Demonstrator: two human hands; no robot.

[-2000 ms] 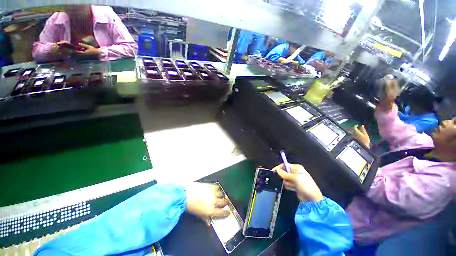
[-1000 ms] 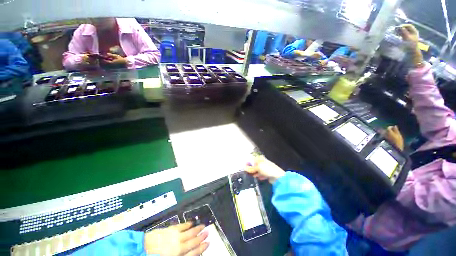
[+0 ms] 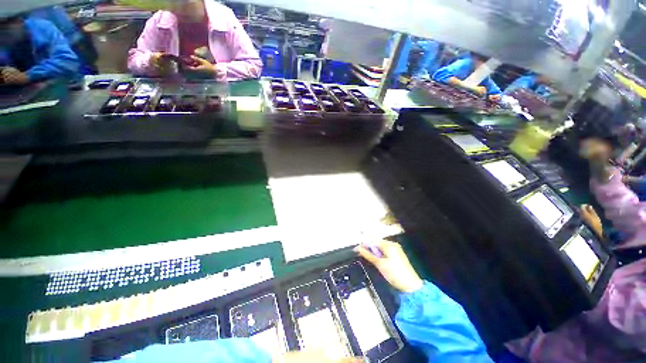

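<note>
Several phone housings (image 3: 365,312) lie side by side in a black tray at the bottom centre, dark ends away from me. My right hand (image 3: 389,264) is just beyond the rightmost housing, fingers pinched on a thin purplish stick that is mostly hidden. My left hand (image 3: 319,356) is low over the middle housings, cut off by the bottom edge; its fingers are hard to make out. A cream sticker strip (image 3: 152,301) with dark marks lies left of the housings, with a dotted sticker sheet (image 3: 124,275) behind it.
A white board (image 3: 326,209) lies beyond the housings. Stacked black trays (image 3: 453,213) rise at right, the top one holding housings. Clear blister trays (image 3: 322,106) stand at the back. A person in pink (image 3: 602,312) is close at right; others sit beyond.
The view has shifted, showing more housings in the row. The two housings, askew at first, now lie aligned with the others. My left hand has moved down to the picture's edge.
</note>
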